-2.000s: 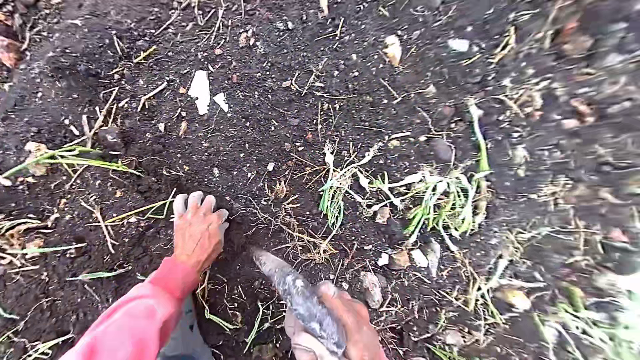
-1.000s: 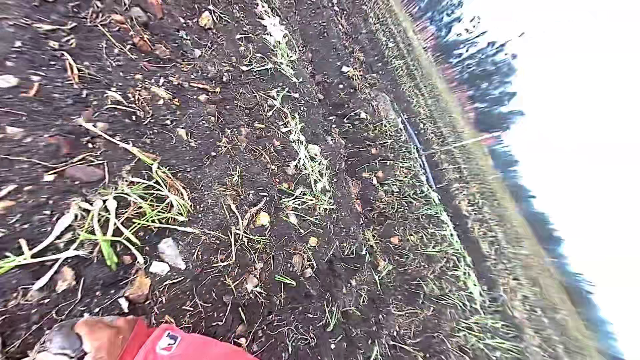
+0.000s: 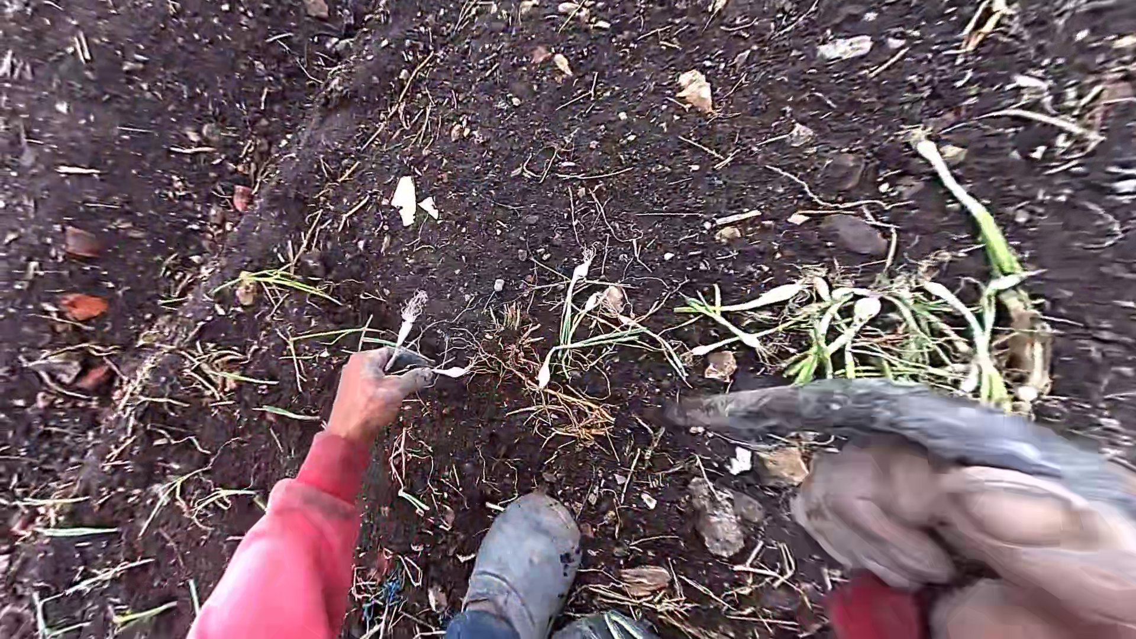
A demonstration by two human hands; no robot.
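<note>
My left hand (image 3: 374, 390), in a red sleeve, pinches small white-bulbed onion plants (image 3: 408, 321) just above the dark soil. A few similar loose onion plants (image 3: 572, 311) lie on the ground to its right. At the lower right, my right hand (image 3: 958, 515) is closed around a soil-caked digging tool (image 3: 852, 410), whose tip points left; hand and tool are blurred, and the tool's kind is unclear. Beyond the tool lies a pile of pulled onion plants (image 3: 865, 311) with white bulbs and green leaves.
A grey, muddy boot (image 3: 525, 555) stands at the bottom centre, with part of another beside it. Stones (image 3: 717, 516) and a dry root clump (image 3: 568, 413) lie between the hands. White fragments (image 3: 405, 201) and reddish stones (image 3: 83, 306) are scattered over the soil.
The view swung toward the field and back down. My left hand, pressed on the soil two seconds ago, now holds small onion plants. The digging tool is now farther right of that hand.
</note>
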